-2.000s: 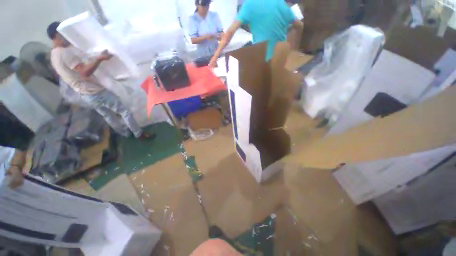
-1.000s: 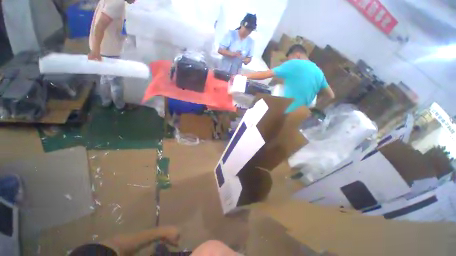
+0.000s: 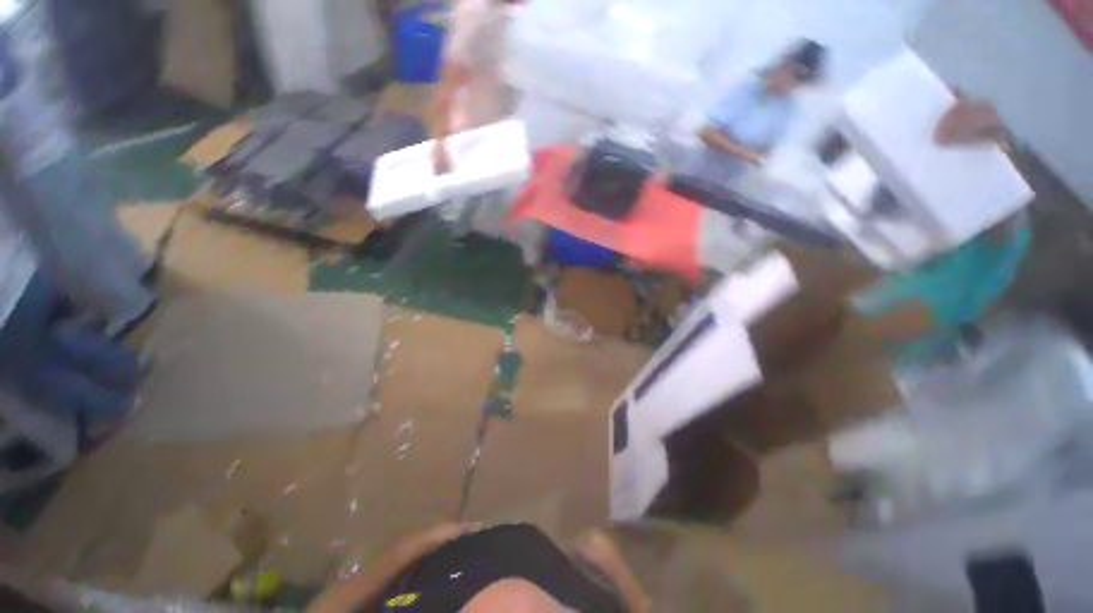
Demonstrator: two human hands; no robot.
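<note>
A white printed carton with dark panels stands open and tilted on the floor in front of me, its brown inside facing right. My left arm and my right arm show blurred at the bottom edge, on either side of my black clothing. Neither hand can be made out clearly, and neither arm touches the carton.
Brown cardboard sheets cover the green floor. A red-topped table holds a dark wrapped product. One person holds white foam; a teal-clad person is behind a raised white carton. Another person stands at left; plastic-wrapped goods lie right.
The view has swung left, so the carton and table sit further right. The teal-clad person's white carton is now raised. The fist seen earlier at the bottom is no longer distinct.
</note>
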